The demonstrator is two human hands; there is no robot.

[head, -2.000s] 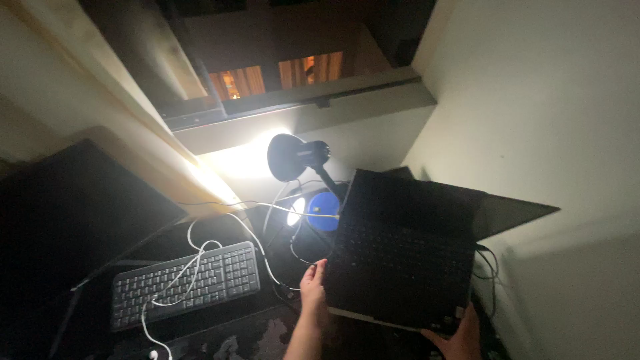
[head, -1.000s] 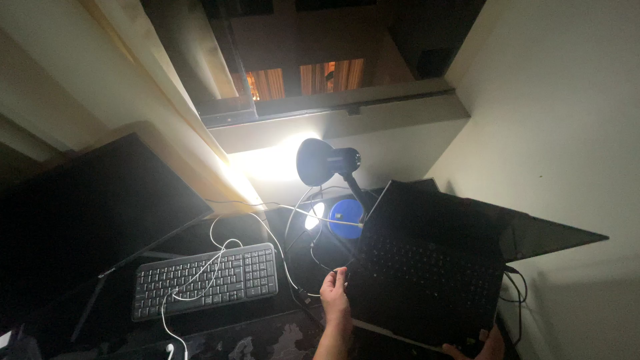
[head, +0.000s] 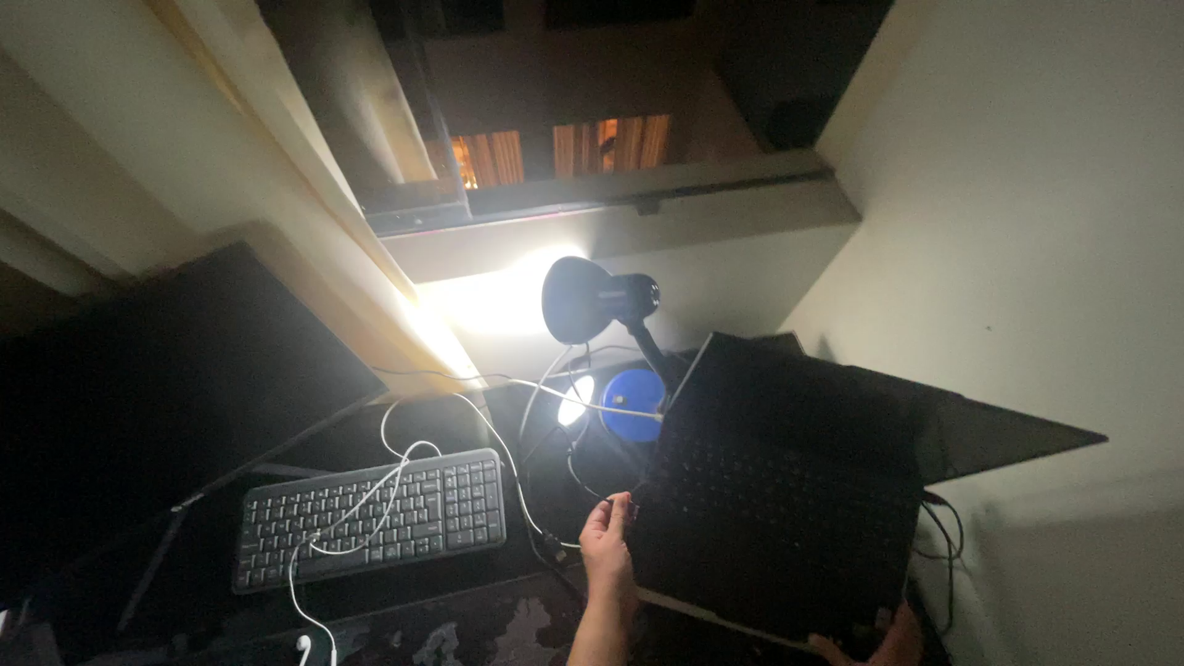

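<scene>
A dark open laptop (head: 786, 499) lies tilted at the right, its screen leaning back near the wall. My left hand (head: 609, 536) is at the laptop's left edge, thumb and fingers pinched on a small dark connector with a thin cable; its exact kind is too dark to tell. My right hand (head: 879, 643) grips the laptop's front right corner from below, partly hidden by the frame's edge. Behind the laptop's left side stands a lit black desk lamp (head: 592, 298) with a blue round base (head: 634, 405). A white cable crosses that base.
A dark keyboard (head: 370, 518) lies left of my left hand with white wired earphones (head: 303, 647) trailing over it. A large dark monitor (head: 176, 407) stands at the far left before a curtain (head: 231, 166). The wall (head: 1045, 277) bounds the right; black cables hang beside the laptop.
My left hand stays at the laptop's left edge and my right hand at its front right corner. Nothing has plainly been let go; the view has shifted somewhat.
</scene>
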